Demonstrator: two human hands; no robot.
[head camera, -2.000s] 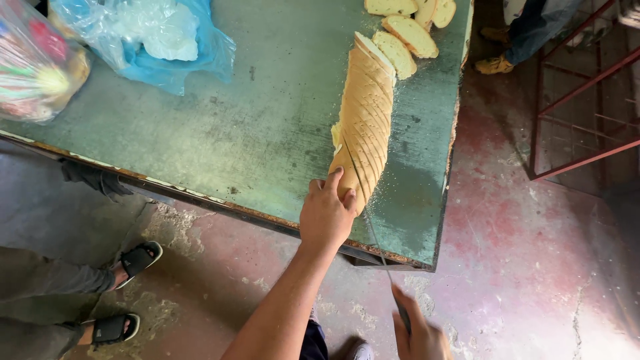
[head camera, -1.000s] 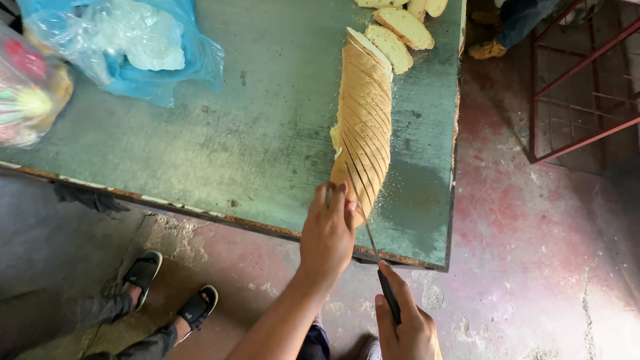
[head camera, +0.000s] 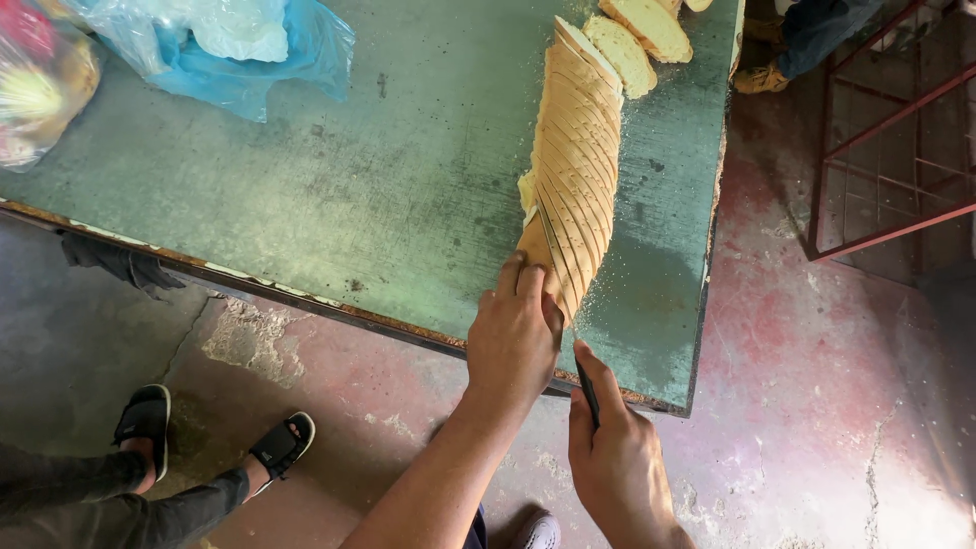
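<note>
A long bread loaf (head camera: 581, 152), cut crosswise into many thin slices, lies on the green tabletop (head camera: 366, 198) near its right side. My left hand (head camera: 515, 328) grips the near end of the loaf, fingers curled over its uncut part. My right hand (head camera: 618, 450) holds a knife by its black handle (head camera: 585, 389). The knife's thin blade (head camera: 553, 255) sits in the loaf just right of my left fingers, slanting up and left. Loose bread slices (head camera: 621, 57) lie by the loaf's far end.
A blue plastic bag (head camera: 305, 57) and a clear bag with mixed contents (head camera: 38, 91) lie at the table's far left. A red metal rack (head camera: 900, 168) stands right of the table. One person's sandalled feet (head camera: 286, 446) are at lower left; another's boot (head camera: 762, 78) shows at upper right.
My right hand has moved up toward the table with the knife, and the blade now shows less outside the loaf. My left hand still holds the near end. A person's feet at lower left have shifted right.
</note>
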